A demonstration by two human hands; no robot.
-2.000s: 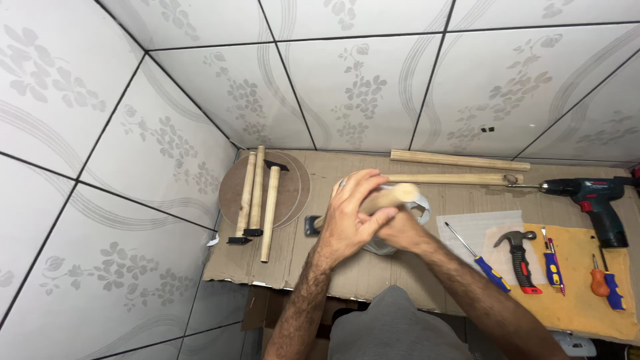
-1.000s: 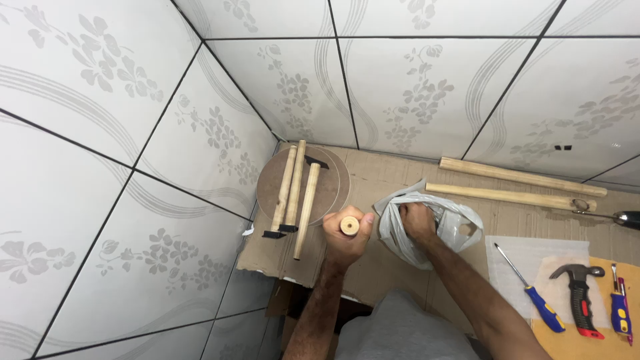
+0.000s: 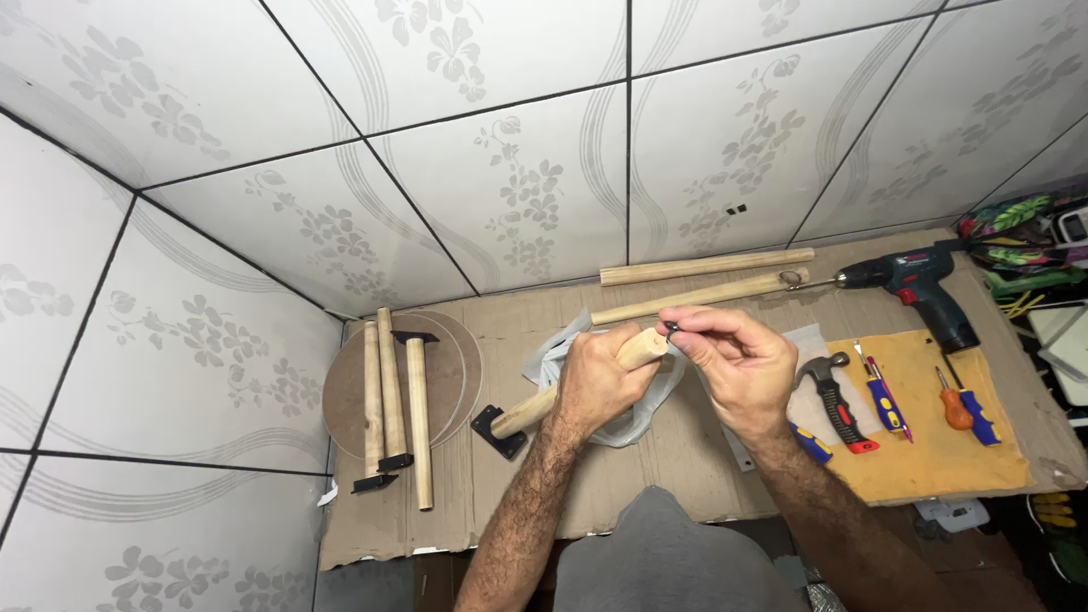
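Note:
My left hand [image 3: 602, 374] is closed around a round wooden leg [image 3: 529, 411], its bare end tilted up toward my right hand. A black square plate [image 3: 500, 432] is on the leg's far-left end. Between thumb and fingertips my right hand [image 3: 738, 365] pinches a small dark metal part [image 3: 672, 328], whose kind I cannot tell, close to the leg's end. Behind and below my hands lies a white plastic bag [image 3: 627, 427], partly hidden. Several similar wooden legs [image 3: 419, 425] with black plates rest at the left on round brown discs [image 3: 340, 399].
Two wooden rods [image 3: 705, 265] lie by the tiled wall, near a cordless drill [image 3: 918, 280]. On a yellow cloth [image 3: 901, 480] at the right are a claw hammer [image 3: 837, 408], an orange-handled screwdriver [image 3: 954, 406] and other hand tools. Cardboard [image 3: 459, 531] covers the work surface.
My right hand has come out of the plastic bag and now holds a small dark part at the leg's end. The leg in my left hand has tilted, showing its black plate.

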